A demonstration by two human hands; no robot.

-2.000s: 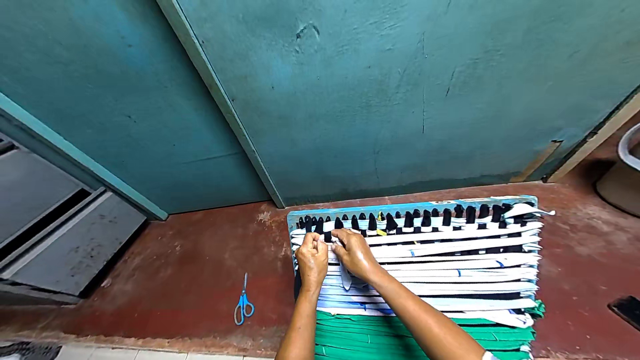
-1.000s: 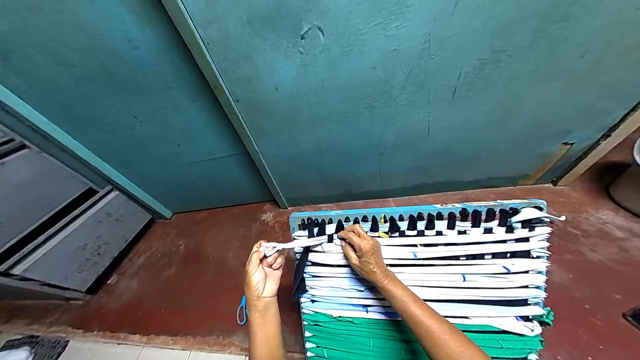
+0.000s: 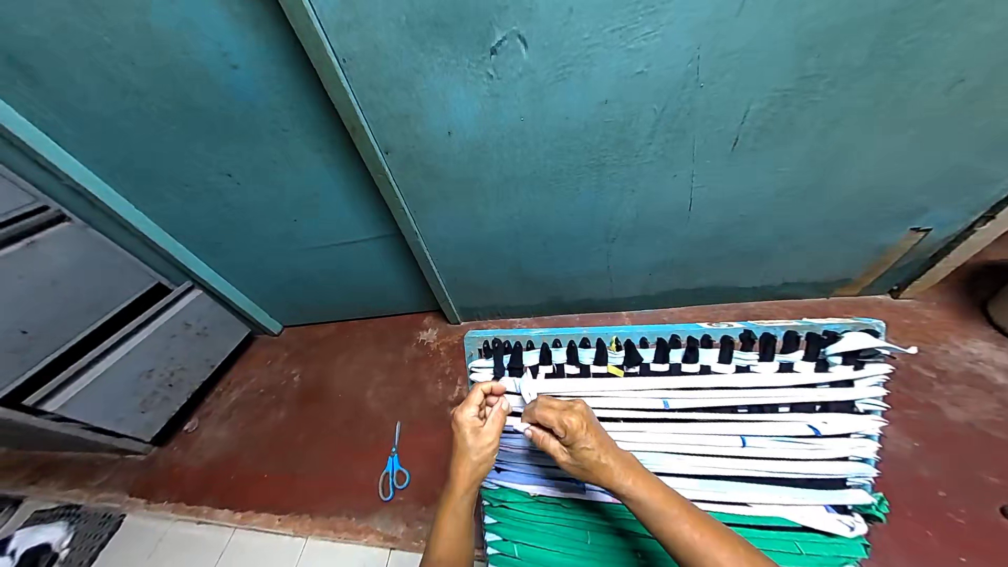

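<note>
White fabric strips [image 3: 732, 424] run side by side across a blue-painted wooden loom frame [image 3: 677, 329], with green fabric strips [image 3: 598, 526] below them. Black fabric loops [image 3: 661, 350] line the far edge, woven with white. At the frame's left edge my left hand [image 3: 478, 425] pinches a white strip between thumb and fingers. Just right of it my right hand [image 3: 568, 433] is closed on white fabric over the strips; its fingertips partly hide the piece. Blue-handled scissors [image 3: 394, 472] lie on the floor left of my left hand.
A teal wall [image 3: 598, 173] stands behind the frame. Grey panels [image 3: 150, 362] are at the left. The red floor [image 3: 307, 417] meets white tiles [image 3: 260, 547] at the lower left, beside a dark mat [image 3: 87, 531]. A container's edge shows at far right.
One second ago my left hand held a white strip pulled out to the left; now it is back at the frame's edge, close to my right hand. The scissors are fully in sight again.
</note>
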